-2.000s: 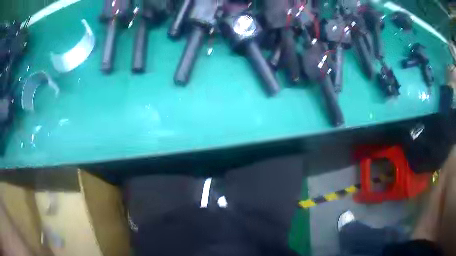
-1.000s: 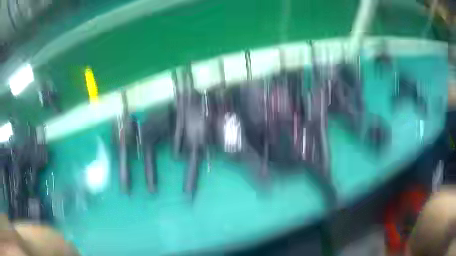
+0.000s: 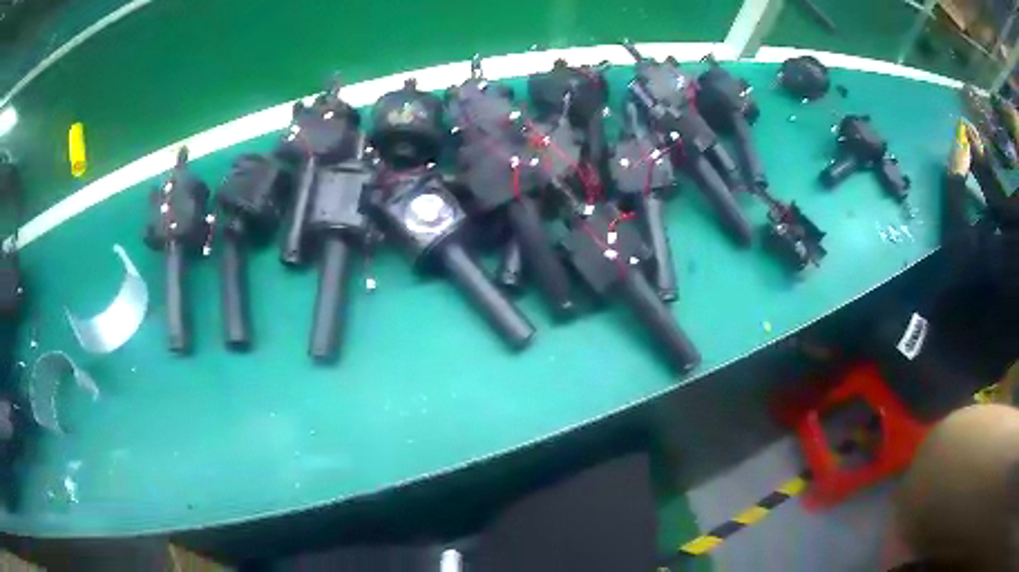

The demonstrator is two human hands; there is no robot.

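Several black units with long tubes lie in an uneven row on the green bench (image 3: 369,447). Thin red wires with tiny white plugs trail over the middle ones. One unit has a round silver-white face (image 3: 428,212). Two curved silver-grey bands (image 3: 115,313) lie loose at the bench's left. A rounded, bare, skin-coloured shape at the lower right edge looks like part of an arm; no fingers show on it. Neither my left hand nor my right hand can be made out.
A pale rail (image 3: 251,140) bounds the bench's far side. Smaller black parts (image 3: 796,237) lie to the right. A red plastic frame (image 3: 855,436) and yellow-black floor tape (image 3: 760,511) are below right. Another person's hand (image 3: 970,148) seems to show at the right edge.
The view has tilted up and steadied after blur, so the bench's far rail and whole units show. The carton has mostly left the bottom edge. The units appear unmoved.
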